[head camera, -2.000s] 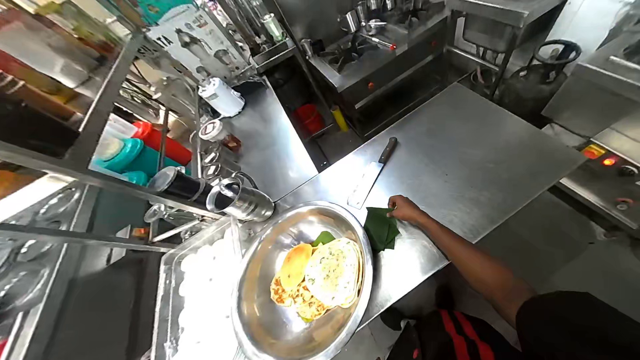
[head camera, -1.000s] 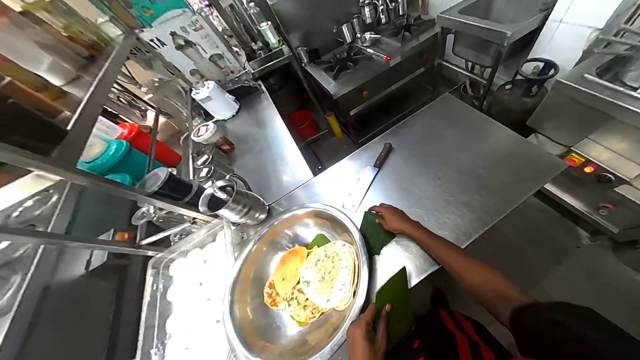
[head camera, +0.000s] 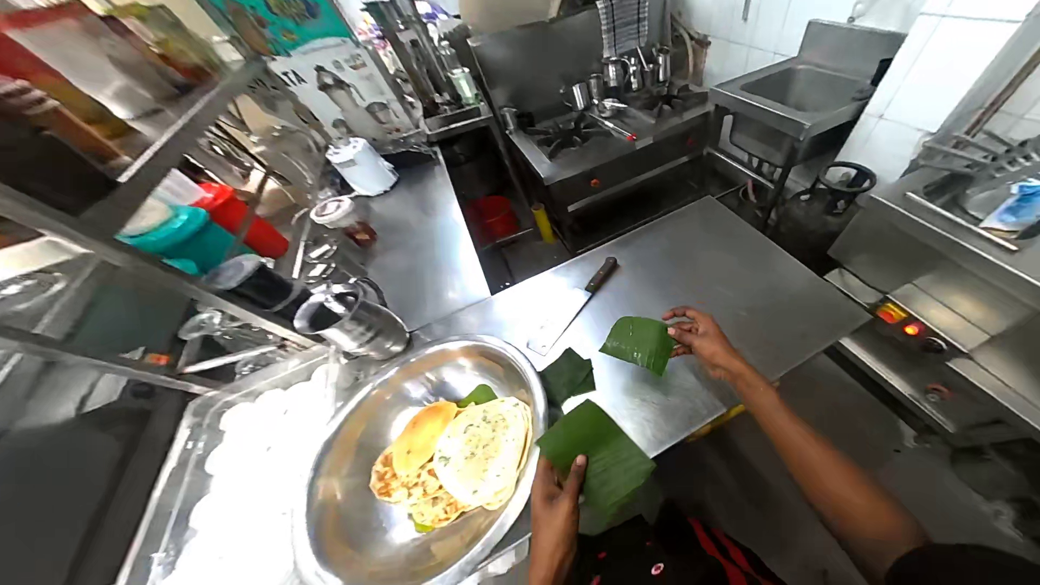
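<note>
Between its fingers and thumb, my left hand (head camera: 559, 504) holds a large piece of banana leaf (head camera: 600, 457) at the right rim of a steel bowl (head camera: 341, 528). My right hand (head camera: 705, 341) pinches a smaller leaf piece (head camera: 639, 341) by its edge, above the steel table. A dark folded leaf piece (head camera: 568, 376) lies on the table beside the bowl. Round flatbreads (head camera: 485, 452), some browned, rest in the bowl with bits of leaf under them. A wide-bladed knife with a brown handle (head camera: 601, 275) lies beyond the bowl.
Left of the bowl is a clear plastic tray (head camera: 188, 455) of white, round items. Steel jugs (head camera: 351, 322) stand behind it, beside a metal rack (head camera: 146, 258). Farther off are a gas stove (head camera: 569, 146), a sink (head camera: 804, 89) and a gas cylinder (head camera: 821, 207). The steel table (head camera: 707, 268) extends rightward.
My right hand has lifted a leaf piece off the table by the bowl and moved it right. My left hand, out of view two seconds ago, holds a larger piece beside the bowl.
</note>
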